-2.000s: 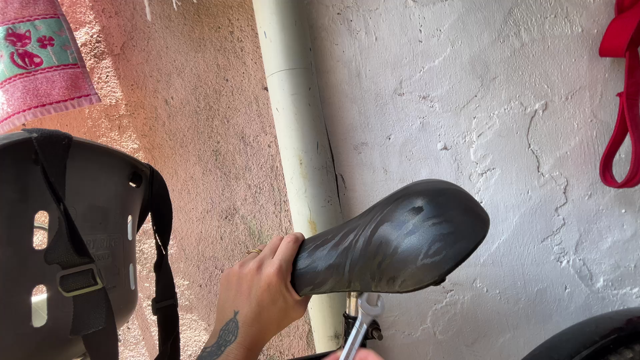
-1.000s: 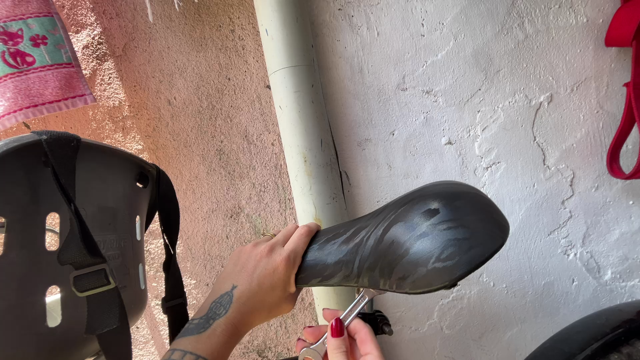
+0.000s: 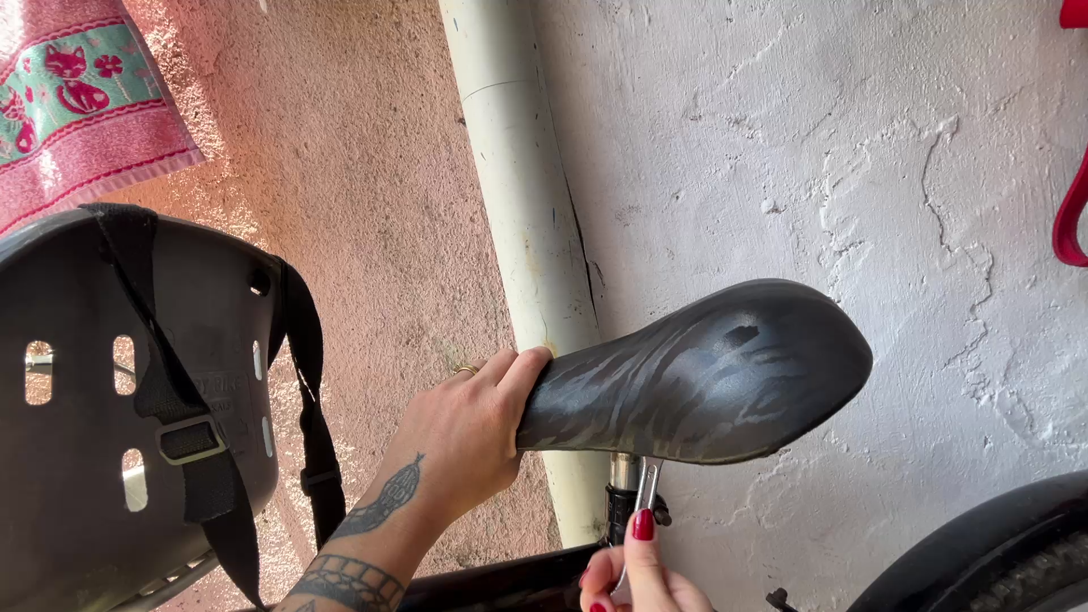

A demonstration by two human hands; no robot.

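Observation:
A black bicycle saddle (image 3: pixel 705 382) with a worn, streaked cover sits on a metal seatpost (image 3: pixel 624 472) above the dark bike frame. Around the saddle's narrow nose my left hand (image 3: pixel 467 433) is closed. Below the saddle, my right hand (image 3: pixel 642 569) grips a metal wrench (image 3: pixel 648 489), held nearly upright beside the seatpost. The wrench's upper end meets the saddle's underside, where its jaw is hidden. A black seatpost clamp (image 3: pixel 625 510) shows just behind the wrench.
A dark plastic child bike seat (image 3: pixel 68 297) with black buckled straps (image 3: pixel 191 438) stands at the left. Behind are a pale vertical pipe (image 3: pixel 518 187) and rough walls. A pink towel (image 3: pixel 110 161) hangs upper left, a red strap (image 3: pixel 1071 221) right. A wheel with fender (image 3: pixel 960 535) is lower right.
The wrench's open jaw, visible below the saddle two seconds ago, has gone up under it. My right hand has come further into view, and the wrench now stands more upright than one second ago.

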